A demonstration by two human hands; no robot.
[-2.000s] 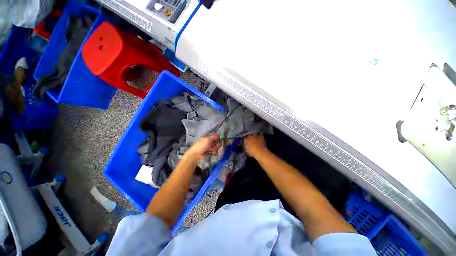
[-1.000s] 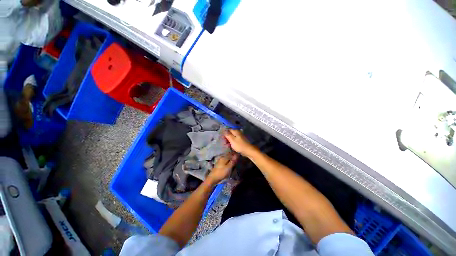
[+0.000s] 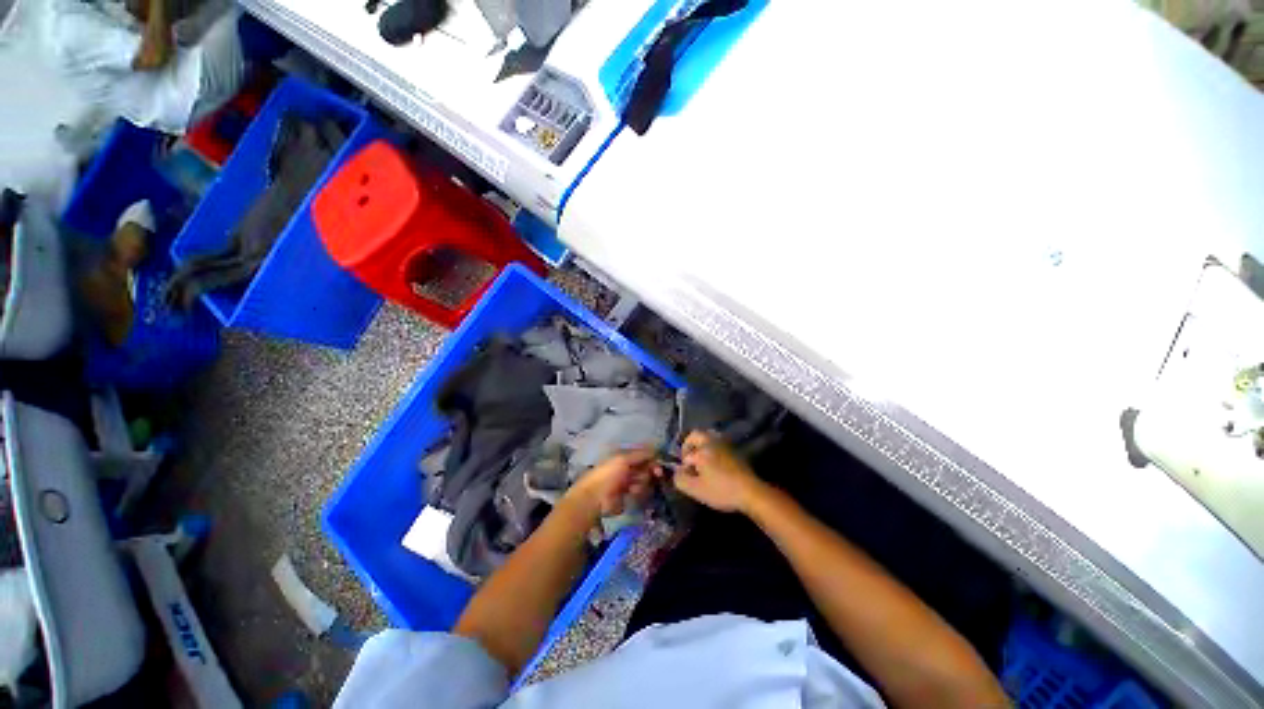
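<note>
A blue solid plastic bin (image 3: pixel 416 402) stands on the floor in front of my lap, holding dark and light grey cut pieces (image 3: pixel 506 409) and a white piece. My left hand (image 3: pixel 621 485) is over the bin's near right side, fingers pinched together on grey cloth. My right hand (image 3: pixel 711 471) is just right of it, fingertips close to the left ones and also at the cloth. What exactly lies between the fingertips is too small to tell. Both hands are bare.
White table (image 3: pixel 859 249) with ruler-marked edge runs diagonally along the right. Red stool (image 3: pixel 374 208) and another blue bin (image 3: pixel 312 277) stand beyond my bin. A perforated blue crate (image 3: pixel 1067 665) is under the table, lower right. A person's arm (image 3: pixel 118 284) shows at far left.
My hands drew back from the bin's right edge and came together fingertip to fingertip. The view has shifted, showing more of the table's far left end with a black strip.
</note>
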